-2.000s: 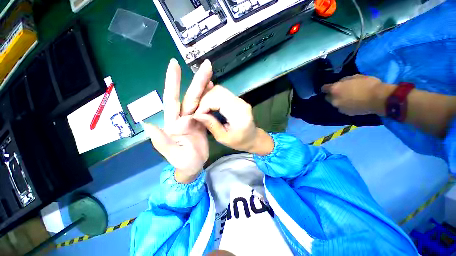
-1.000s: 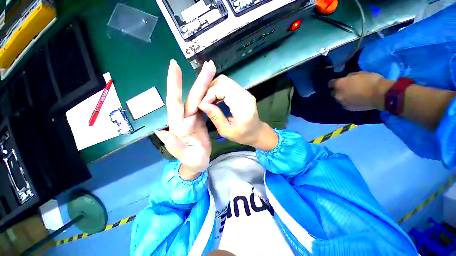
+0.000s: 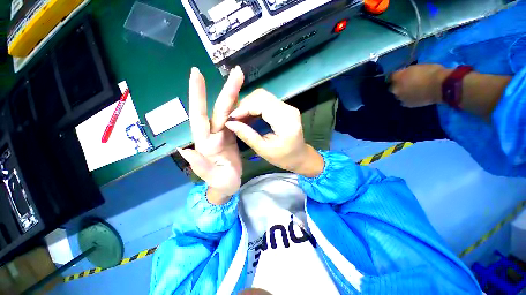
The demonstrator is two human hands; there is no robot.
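Note:
My left hand (image 3: 218, 144) is raised in front of the bench edge, palm up, with two long fingers extended and apart and the thumb out. My right hand (image 3: 278, 131) is beside it, with thumb and index fingertip pinched together at the base of the left fingers. A tiny dark spot shows at the pinch; I cannot tell if it is a held piece. A phone housing (image 3: 226, 16) sits in a slot on the grey-white metal box (image 3: 230, 53) above my hands, with part of a second one beside it.
White paper (image 3: 95, 151) bears a red pen (image 3: 115, 116) and a small metal part (image 3: 138, 137). Beside it are a white card (image 3: 166, 116), clear plastic (image 3: 153, 24) and black trays (image 3: 75, 75). An orange knob (image 3: 376, 6) is behind the box. Another person's hand (image 3: 420, 85) is at right.
My right thumb and index finger have shifted slightly against the left fingers, and the right hand has moved a little to the right. The other person's hand has risen. The yellow-fronted box shows farther right.

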